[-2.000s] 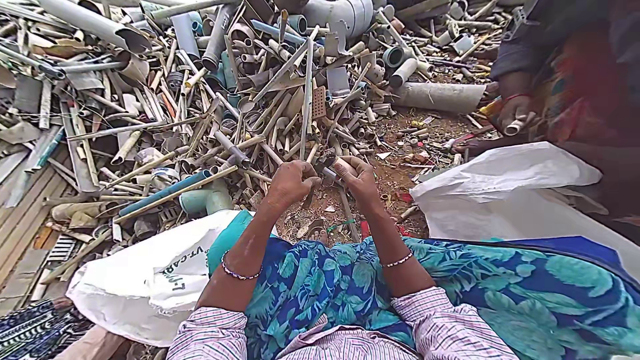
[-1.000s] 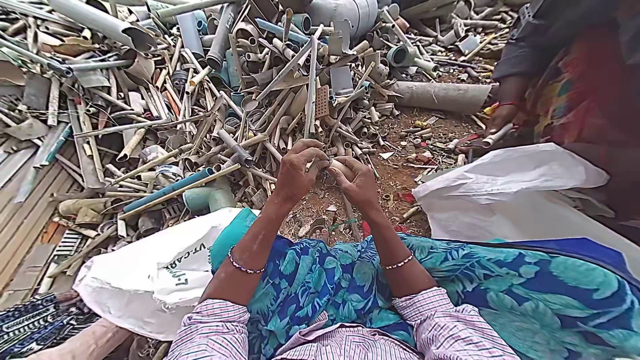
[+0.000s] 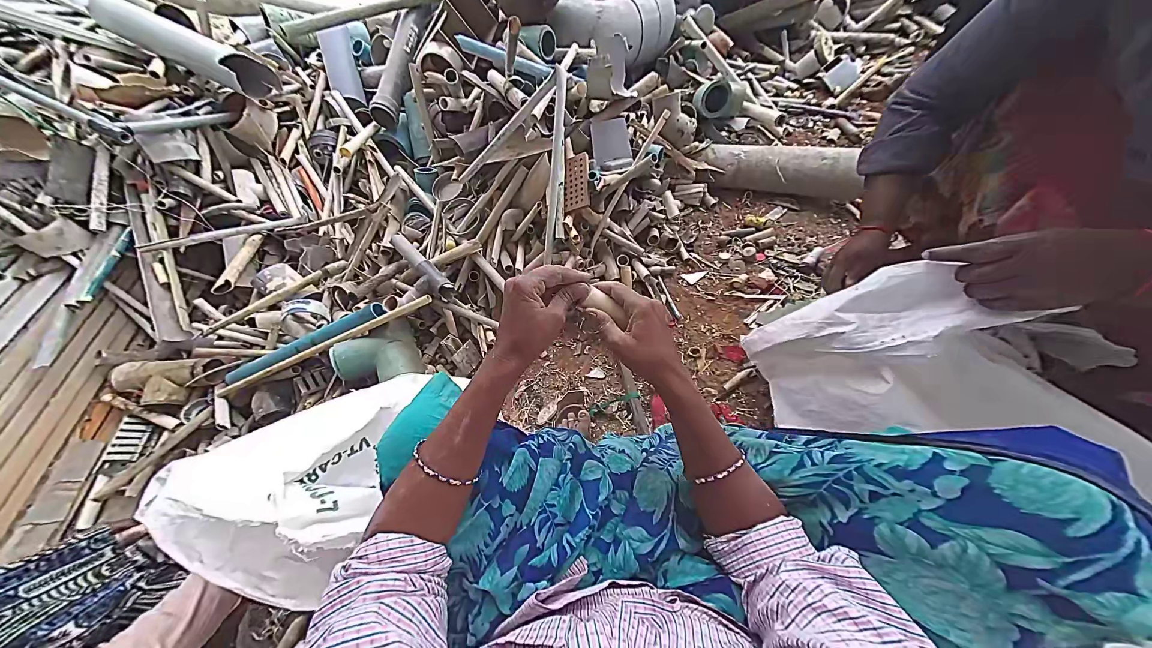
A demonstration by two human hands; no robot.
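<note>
My right hand [image 3: 637,335] is closed around a short cream plastic pipe piece [image 3: 605,306], held over the ground in front of my lap. Against its near end are the pinched fingers of my left hand [image 3: 540,310]; whether they grip the pipe or something small is hidden. Behind both hands rises a heap of scrap plastic pipes [image 3: 504,198], with a long narrow strip [image 3: 556,162] standing upright in it. A blue floral cloth [image 3: 612,513] covers my lap.
A white sack with writing [image 3: 270,486] lies at the left. Another white sack [image 3: 864,360] is at the right, where a co-worker's hands [image 3: 1017,270] touch it. A large grey pipe [image 3: 783,171] lies on littered soil. Part of another person's patterned clothing [image 3: 81,585] shows at lower left.
The co-worker's hand has come over the right white sack, and the pipe piece that person held earlier no longer shows. My hands stay together in about the same place.
</note>
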